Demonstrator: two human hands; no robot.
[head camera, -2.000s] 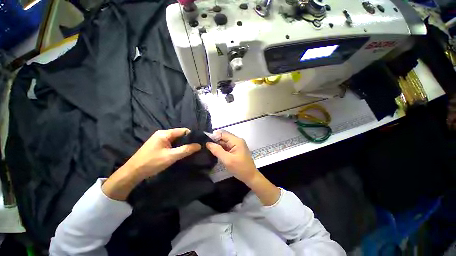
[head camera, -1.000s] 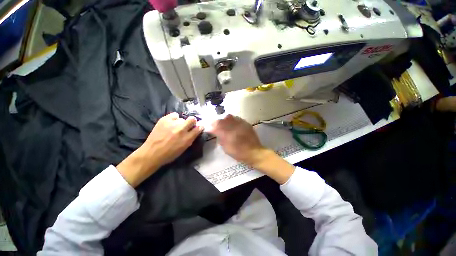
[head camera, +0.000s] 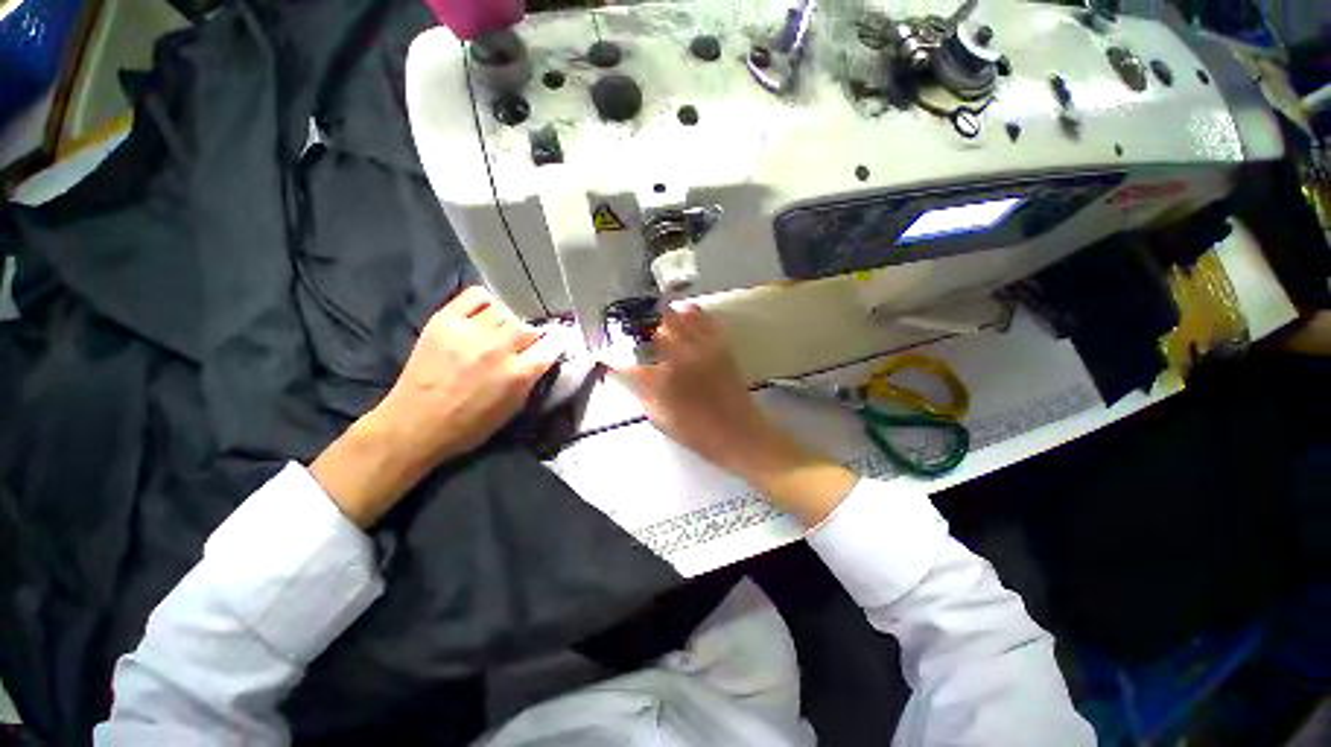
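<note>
A large dark garment (head camera: 190, 380) lies left of the white sewing machine (head camera: 730, 146) and over the lap. My left hand (head camera: 464, 382) rests on the dark cloth just left of the needle area, with its fingertips pressing the cloth edge. My right hand (head camera: 693, 387) is at the right of the needle area, its fingers raised beside the presser foot. Whether it holds cloth is hidden by the fingers and the bright glare. The needle and the cloth edge under it are hard to make out.
Scissors with yellow and green handle loops (head camera: 917, 416) lie right of my right hand. A printed ruler tape (head camera: 730, 514) runs along the table's front edge. Dark cloth pieces (head camera: 1102, 321) and a gold bundle (head camera: 1204, 314) lie at the machine's right end. A pink thread cone (head camera: 476, 15) stands at the top.
Both hands have moved from in front of the machine up to the needle area, taking the cloth edge there. My right fingers have since risen beside the presser foot. The camera view has shifted.
</note>
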